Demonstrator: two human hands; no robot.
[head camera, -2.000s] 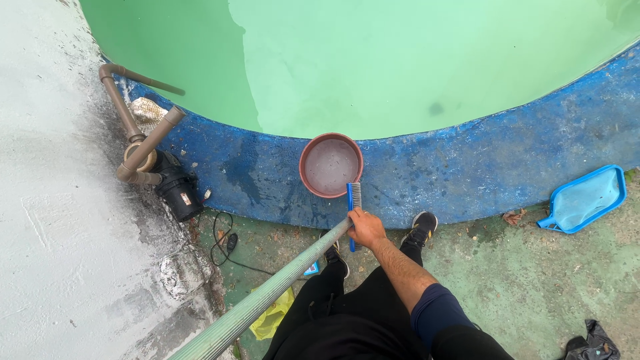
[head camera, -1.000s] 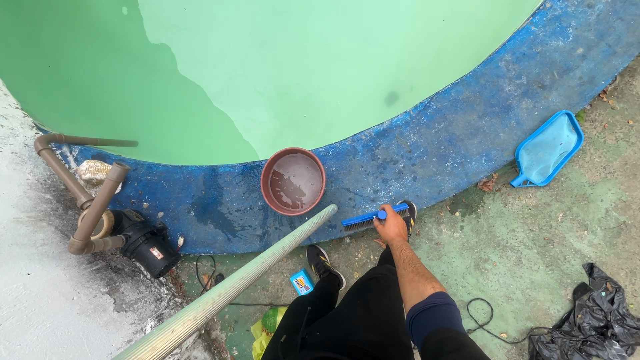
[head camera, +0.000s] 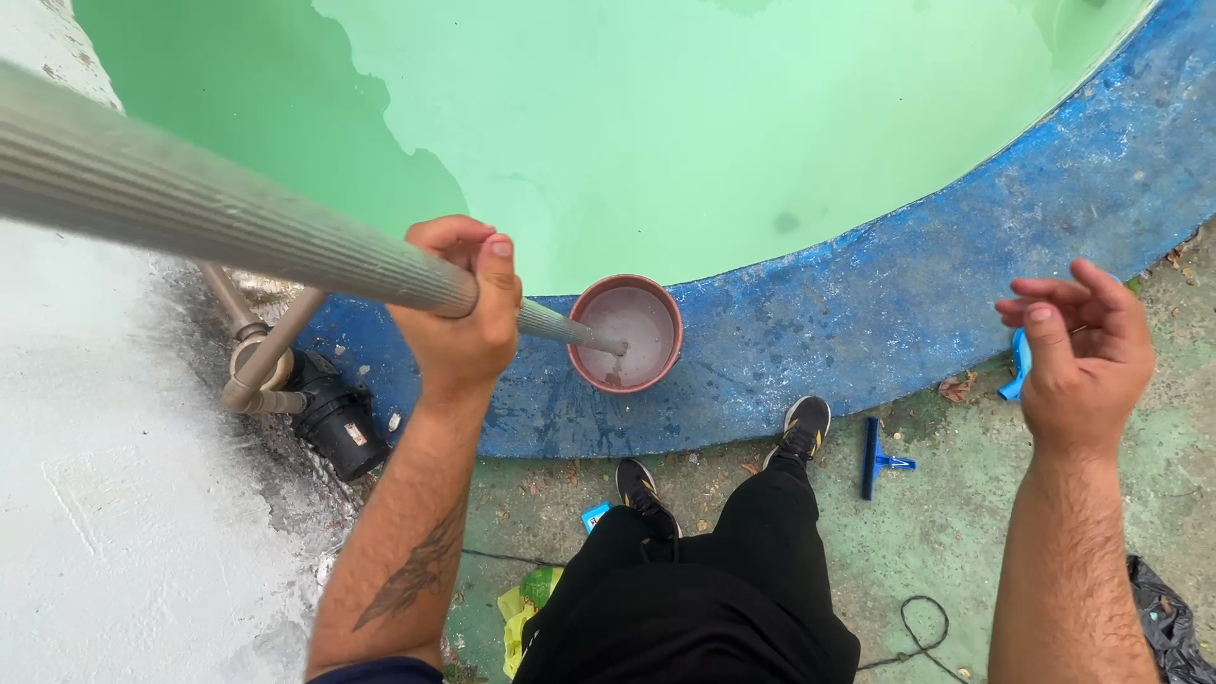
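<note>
My left hand (head camera: 467, 309) is closed around a ribbed, pale green pole (head camera: 237, 223), which slants from the upper left down to a reddish-brown bucket (head camera: 676, 332). The pole's far end reaches into the cloudy liquid (head camera: 641, 318) inside the bucket. My right hand (head camera: 1083, 366) is raised at the right with its fingers apart and curled a little, holding nothing. A blue brush head (head camera: 870, 460) with a short socket lies on the ground between my right shoe and my right hand. The bucket stands on the pool's blue rim.
Green pool water (head camera: 617, 171) fills the area beyond the blue rim (head camera: 807, 313). A black pump (head camera: 342, 418) with brown pipes (head camera: 275, 351) stands by the white wall (head camera: 142, 456). A cable (head camera: 926, 636), a black plastic bag (head camera: 1168, 617) and a yellow-green bag (head camera: 518, 617) lie around my feet.
The blue brush, in my right hand in both earlier frames, is now on the ground. My left hand has come into view on the pole, whose end is now in the bucket.
</note>
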